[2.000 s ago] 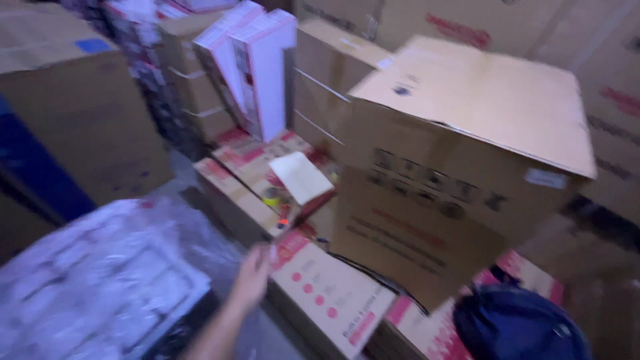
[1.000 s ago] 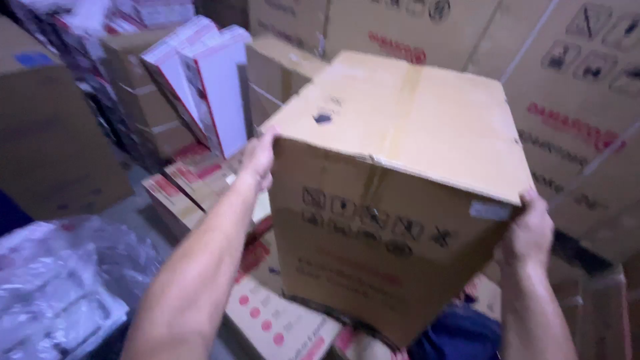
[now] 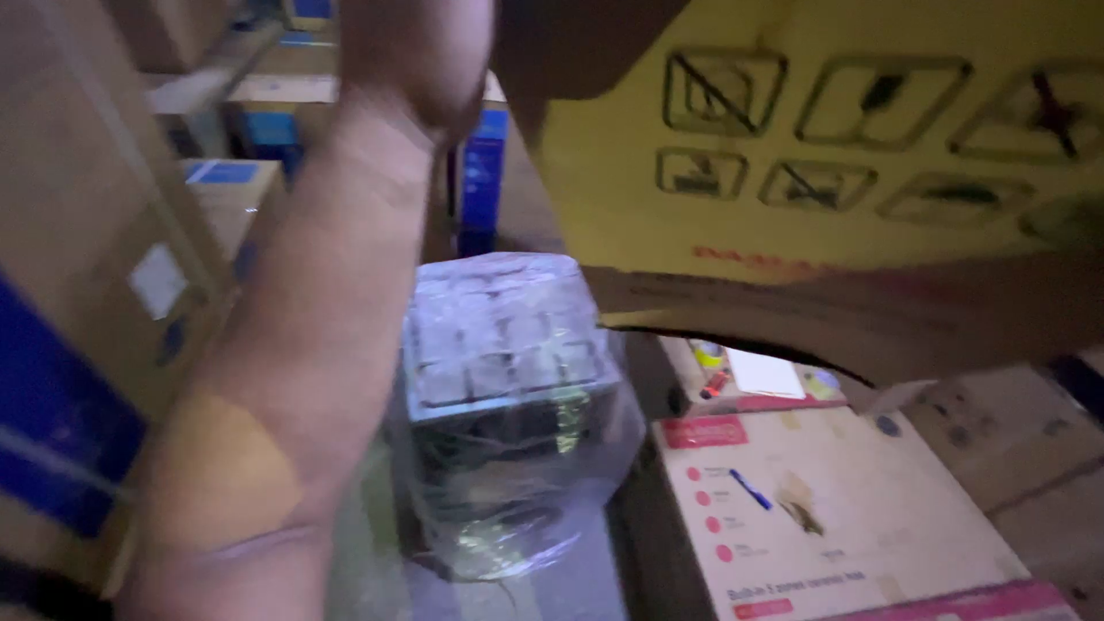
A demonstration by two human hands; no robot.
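Observation:
A large cardboard carton [image 3: 733, 207] with printed handling symbols fills the upper right, raised close to the camera. My left hand [image 3: 418, 52] is at its upper left side, cut off by the top edge of the view; its fingers are hidden, so its hold cannot be told. My left forearm runs up from the bottom left. My right hand is not in view. Below the carton, a plastic-wrapped item [image 3: 509, 345] with a grid-like top stands on the floor. On a flat printed carton [image 3: 828, 517] at the lower right lies a blue pen [image 3: 750, 489].
A tall carton [image 3: 103, 172] stands at the left, with more cartons [image 3: 228, 194] behind my forearm. Past the flat carton, a white sheet [image 3: 766, 373], a yellow tape roll [image 3: 708, 352] and a red object [image 3: 715, 385] lie on another box. Brown cartons [image 3: 975, 423] stand at the right.
The big carton, standing on boxes two seconds ago and between both my hands one second ago, is now raised close to the camera. My right hand has left the view, which has swung left.

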